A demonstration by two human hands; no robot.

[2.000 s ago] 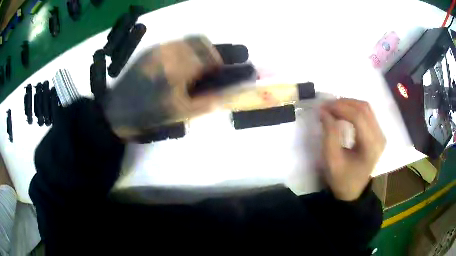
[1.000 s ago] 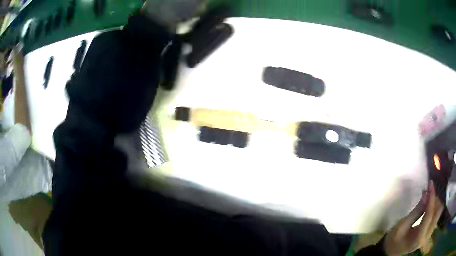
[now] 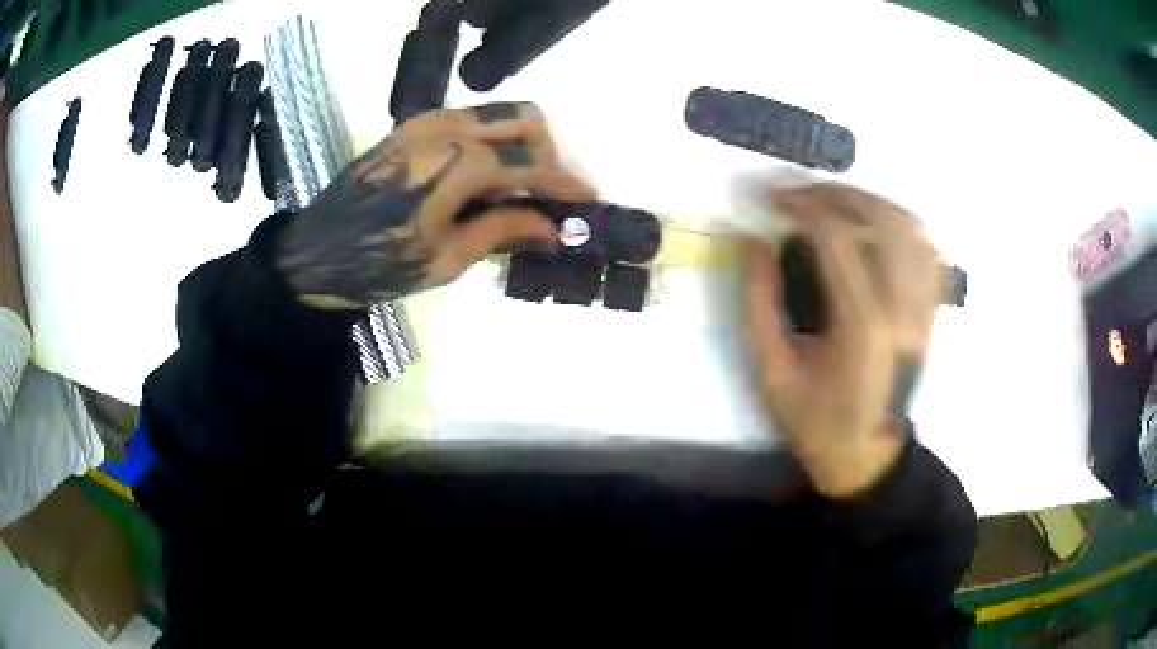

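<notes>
My left hand (image 3: 438,197) holds a black housing (image 3: 631,235) with a silver disc (image 3: 575,232) on it, at the left end of the tan jig strip (image 3: 700,247). Black stop blocks (image 3: 577,280) sit just below this housing. My right hand (image 3: 844,317) is blurred over the right part of the strip. A dark piece shows between its thumb and fingers; whether it is gripped is unclear. Another black housing (image 3: 770,128) lies above the strip. A small black block (image 3: 955,285) shows to the right of my right hand.
Stacked silver discs (image 3: 308,114) lie in rows at the left, partly under my left arm. Slim black units (image 3: 201,108) lie further left. More black housings (image 3: 425,64) are at the top. A pink piece (image 3: 1100,245) and a black box with a red light (image 3: 1117,387) stand at the right.
My left hand has come down from the back to a housing on the strip's left end. My right hand has moved from the black box to the strip's right part.
</notes>
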